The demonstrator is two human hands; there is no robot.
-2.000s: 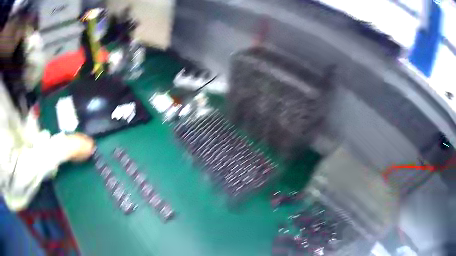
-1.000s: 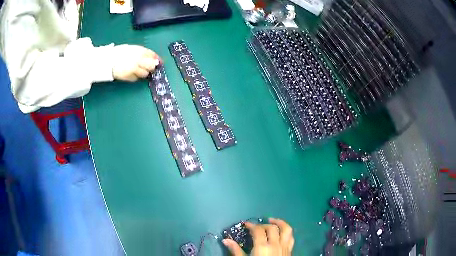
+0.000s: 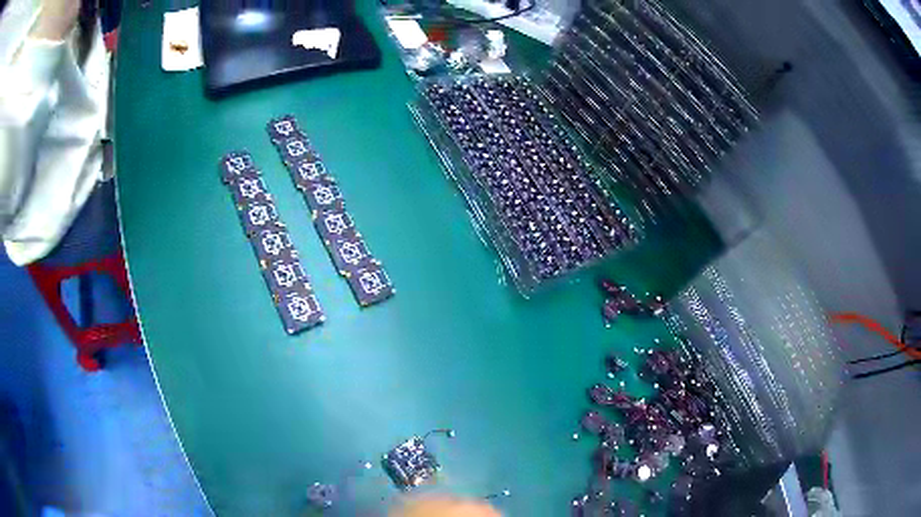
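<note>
A small component-covered circuit board lies on the green bench near the bottom edge, with a thin lead curling from its upper right. A small grey module lies left of it, blurred. A blurred skin-coloured patch, seemingly my right hand, is cut off by the bottom edge just below the board; its fingers cannot be made out. My left hand is out of the picture. Two long rows of dark square boards with white outlines, a left row and a right row, lie further up the bench.
A clear tray of dark parts stands right of the rows, with stacked ribbed trays behind. A dark reddish module heap lies at lower right. A black mat is at the far end. A coworker's cream sleeve is at left.
The view has shifted, then steadied. The coworker's hand has left the left board row. My right hand has moved down off the small board, mostly out of the picture.
</note>
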